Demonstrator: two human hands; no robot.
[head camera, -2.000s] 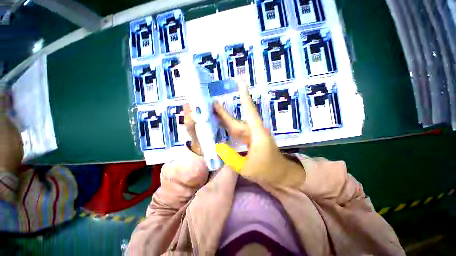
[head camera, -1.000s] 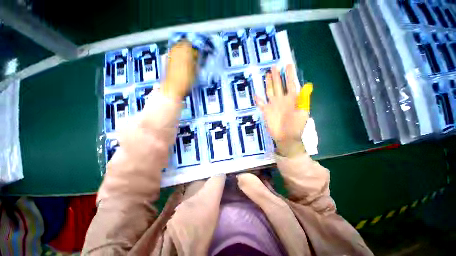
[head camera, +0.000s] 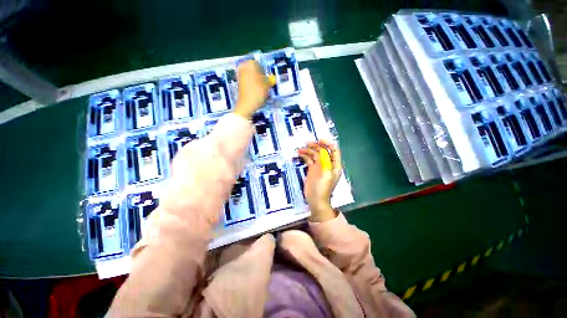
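Blister-packed units (head camera: 283, 76) with bluish rims and black and white faces lie in three rows on a white-edged tray (head camera: 336, 186). My left hand (head camera: 251, 87) reaches across the tray to the far row, over the unit second from the right end. Its fingertips are partly hidden, so its grip is unclear. A yellow finger cot shows on it. My right hand (head camera: 322, 174) is over the near right corner, fingers loosely bent, with a yellow cot and nothing visible in it. It partly covers a unit. My left sleeve hides several units.
A tall stack of filled trays (head camera: 497, 81) with layered grey edges (head camera: 398, 118) stands at the right on the green bench (head camera: 40, 214). A pale rail (head camera: 336, 51) runs along the far side. Yellow-black floor tape (head camera: 444, 275) is at the lower right, and part of a red stool (head camera: 65, 295) at the lower left.
The view has shifted right. The two far-row gaps beside the left units now show units. My left hand has moved right along that row; my right hand has drawn nearer my body, its fingers now bent.
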